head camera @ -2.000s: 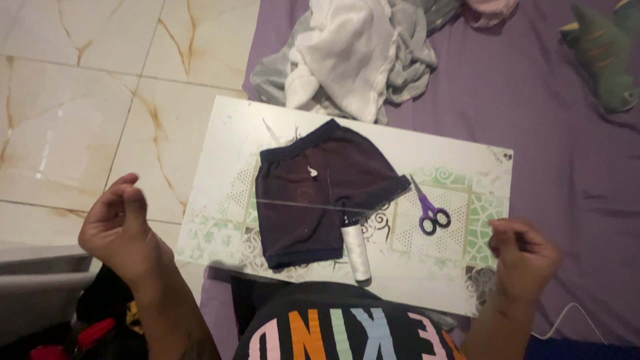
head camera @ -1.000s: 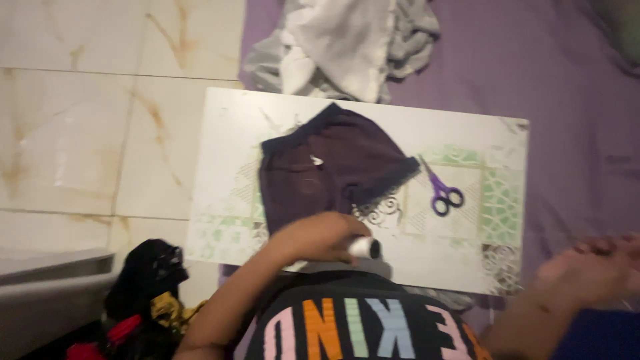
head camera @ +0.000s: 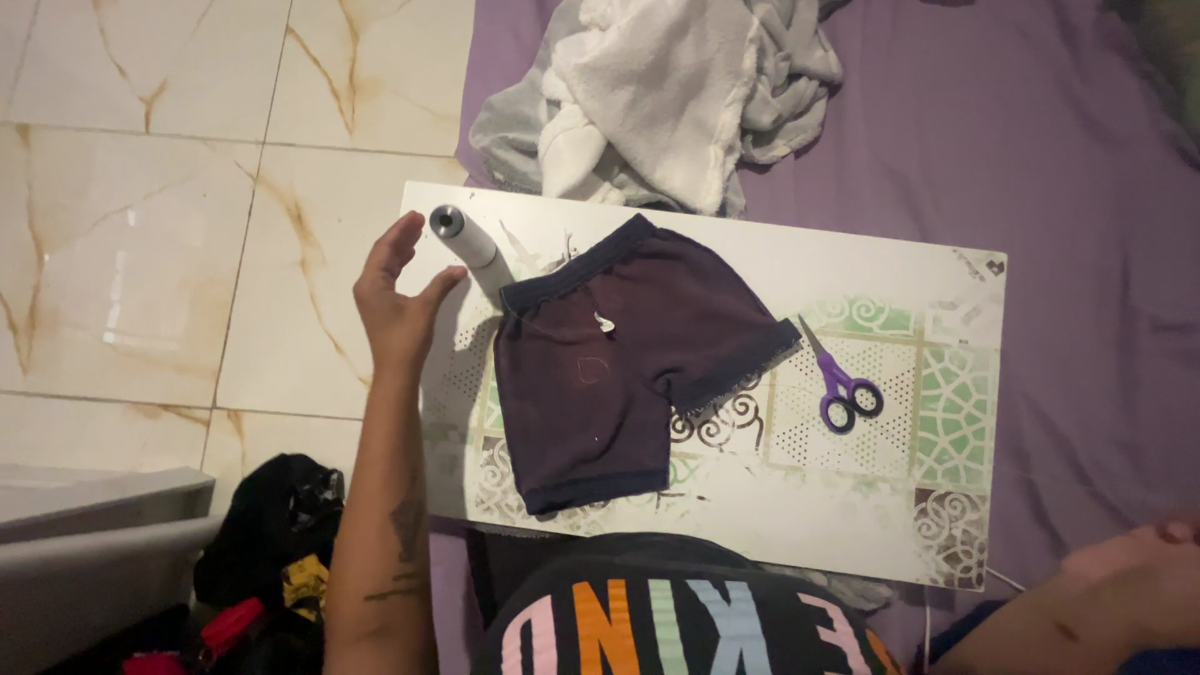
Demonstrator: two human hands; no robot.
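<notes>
Dark maroon shorts (head camera: 591, 375) with navy edging lie on a patterned white board (head camera: 844, 525). A small white piece (head camera: 603, 323) and a fine loop of thread rest on them. Beside the waistband, a white thread spool (head camera: 473, 248) stands near the board's upper left corner. My left hand (head camera: 403, 272) is just left of the spool, thumb and fingers apart, holding nothing. Purple-handled scissors (head camera: 844, 389) lie right of the shorts, blades slightly parted. My right hand (head camera: 1153, 562) is at the right edge, partly cut off; its grip cannot be told.
A bundle of white and grey cloth (head camera: 656, 94) lies beyond the board on a purple sheet (head camera: 937, 122). Marble-look floor tiles (head camera: 141, 262) extend to the left. Black, yellow and red items (head camera: 272, 553) are at the lower left, beside a pale ledge-like object (head camera: 103, 506).
The spool, earlier at the near hem of the shorts, now stands by the waistband. My left hand has moved from the near edge to the upper left. My right hand has moved right.
</notes>
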